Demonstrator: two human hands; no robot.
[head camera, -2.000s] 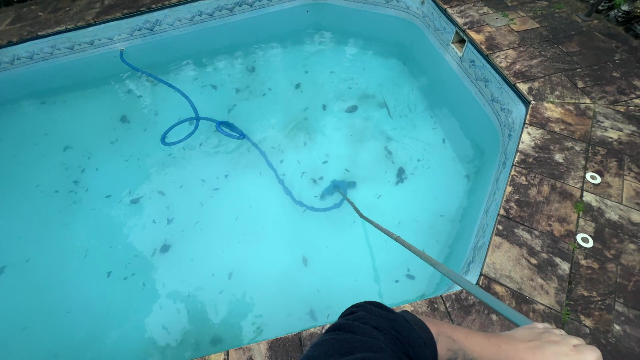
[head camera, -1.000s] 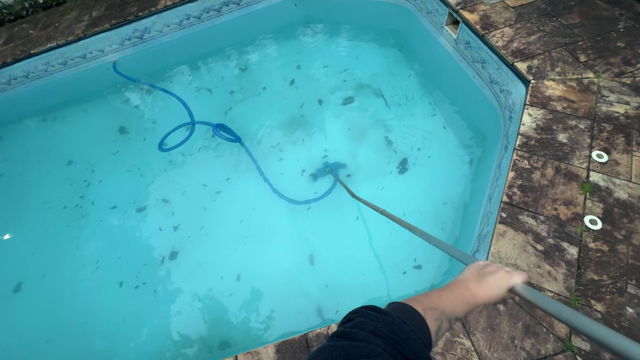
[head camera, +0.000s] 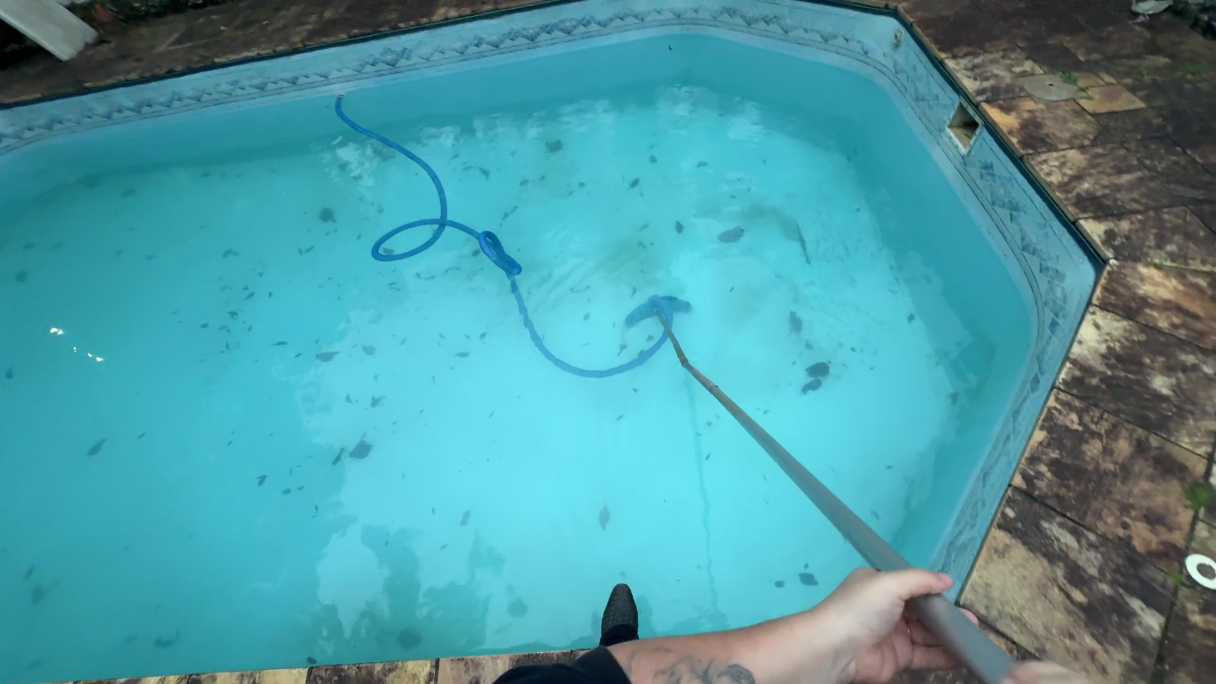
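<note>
My left hand (head camera: 888, 622), on a tattooed forearm with a dark sleeve, is wrapped around a long grey pole (head camera: 807, 484). At the bottom edge, a small part of my right hand (head camera: 1040, 674) shows against the same pole; the rest is cut off. The pole slants down into the pool water, with a bend near its far end. It meets a blue pool vacuum head (head camera: 657, 309) under water. From that head a blue hose (head camera: 594, 372) curves left, loops over itself and reaches the far pool wall. Dark leaves and debris (head camera: 360, 448) lie scattered in the pool.
A dark shoe tip (head camera: 620, 608) juts over the near pool edge. Stone paving (head camera: 1130, 361) borders the pool on the right, bearing a white ring-shaped fitting (head camera: 1201, 570). A skimmer opening (head camera: 962, 127) sits in the right wall. A pale board (head camera: 47, 27) is at the upper left.
My left hand first moved up the pole towards the water. A part of my right hand and a shoe tip have come into view. The view has shifted left.
</note>
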